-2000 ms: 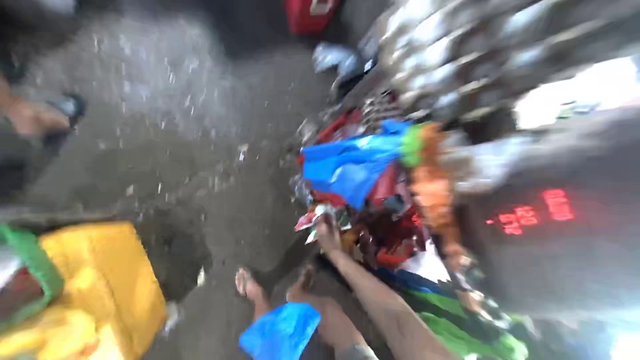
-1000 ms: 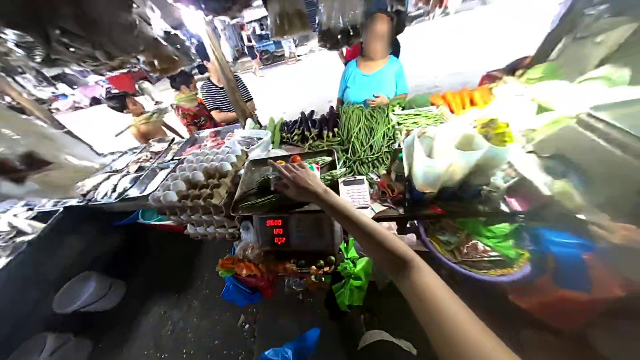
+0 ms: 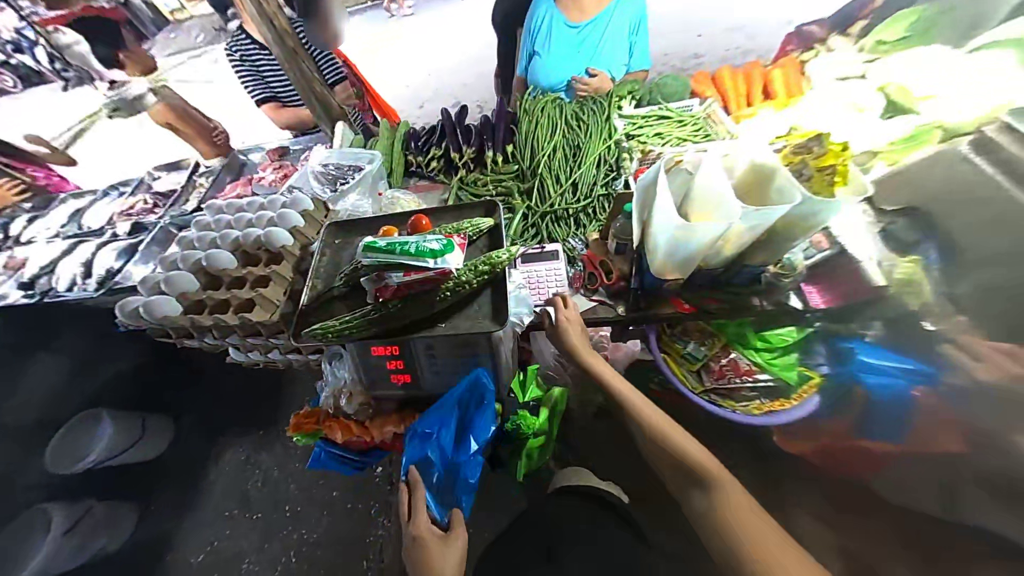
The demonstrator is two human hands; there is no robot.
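Observation:
My left hand (image 3: pixel 432 524) holds a blue plastic bag (image 3: pixel 452 440) low in front of the digital scale (image 3: pixel 428 364). Just below a white calculator (image 3: pixel 542 274), my right hand (image 3: pixel 566 324) reaches to its lower edge; whether a finger presses a key is unclear. On the scale's dark metal tray (image 3: pixel 400 324) lie bitter gourds (image 3: pixel 480 270), two tomatoes (image 3: pixel 418 224), a green-and-white packet (image 3: pixel 410 250) and a red packet (image 3: pixel 406 282). Red-handled scissors (image 3: pixel 598 274) rest right of the calculator.
Stacked egg trays (image 3: pixel 228 280) stand left of the scale. Long beans (image 3: pixel 570 160) and eggplants (image 3: pixel 460 140) lie behind it. A purple basin (image 3: pixel 740 412) of packets is at lower right, and green bags (image 3: pixel 538 420) hang under the counter. A person in a blue shirt (image 3: pixel 584 40) stands across the stall.
My right hand has moved from over the tray to the calculator. My left hand and its blue bag have come up into view, and packets now show on the tray.

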